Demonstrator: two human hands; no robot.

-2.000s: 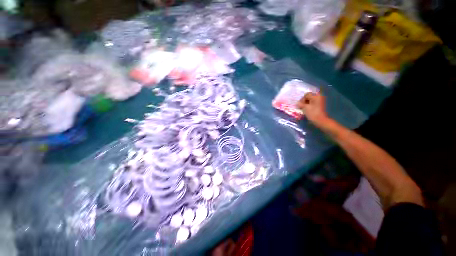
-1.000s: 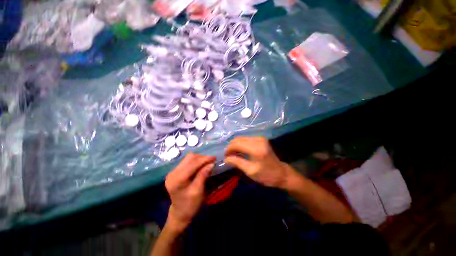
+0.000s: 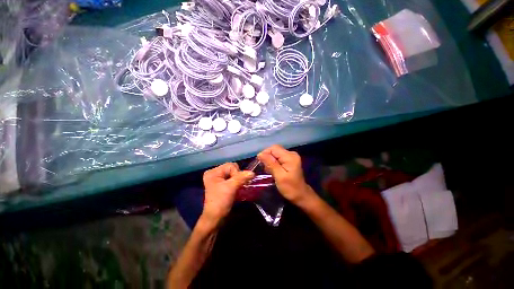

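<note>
My left hand [image 3: 221, 189] and my right hand [image 3: 284, 172] pinch the mouth of a small clear zip-lock bag [image 3: 269, 211] between them, just off the bench's near edge. The bag hangs down and looks empty. Beyond the hands lies a heap of coiled white cables [image 3: 197, 68] with round white pucks [image 3: 218, 124] along its near side. One cable coil [image 3: 292, 68] lies apart at the heap's right, its puck towards me. A stack of empty zip-lock bags [image 3: 414, 42] with a red-orange band lies further right.
Clear plastic sheet [image 3: 73, 107] covers the green bench [image 3: 489, 73]. Film-covered goods are at the far left. A dark cylindrical object and something yellow show at the top right. Folded white cloth or paper [image 3: 420, 209] lies beside me at the lower right.
My right hand has come from the bag stack to meet my left hand. The bag between them now shows clearly, hanging down. The view has tilted down, so the heap appears higher.
</note>
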